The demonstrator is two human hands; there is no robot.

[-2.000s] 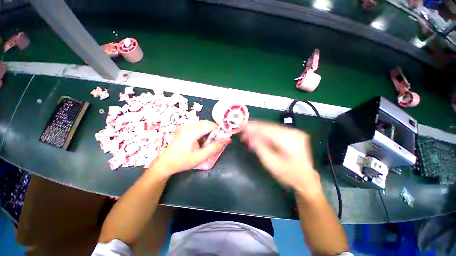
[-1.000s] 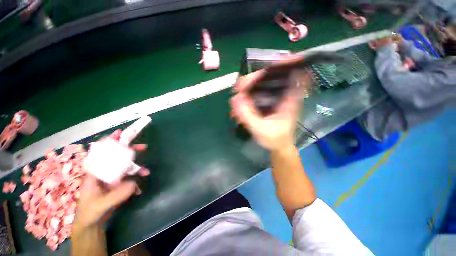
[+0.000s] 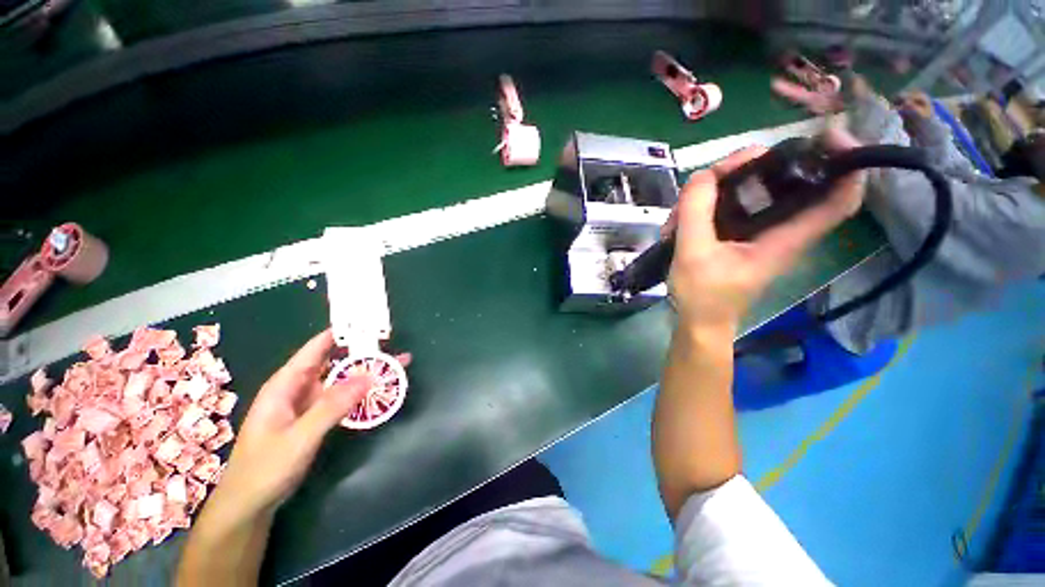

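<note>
My left hand (image 3: pixel 300 415) holds a pink handheld fan (image 3: pixel 359 300) over the bench, its round slotted head near me and its pale handle pointing away. My thumb lies on the slotted head. My right hand (image 3: pixel 724 247) grips a black electric screwdriver (image 3: pixel 770 197), tilted, with its tip at the pale front mechanism of the black and silver screw feeder (image 3: pixel 628 174). No screw can be made out at the tip. A loose pile of small pink plastic parts (image 3: pixel 132 441) lies left of my left hand.
The green conveyor belt (image 3: pixel 287 189) behind the pale rail carries several pink fans, one at the far left (image 3: pixel 55 269) and one behind the feeder (image 3: pixel 516 126). The black screwdriver cord (image 3: pixel 942 218) loops at right. Another person's grey sleeve (image 3: pixel 974 235) is beyond it.
The view has turned right. My right hand has taken hold of the screwdriver and brought its tip to the feeder. My left hand has turned the fan so its slotted face shows.
</note>
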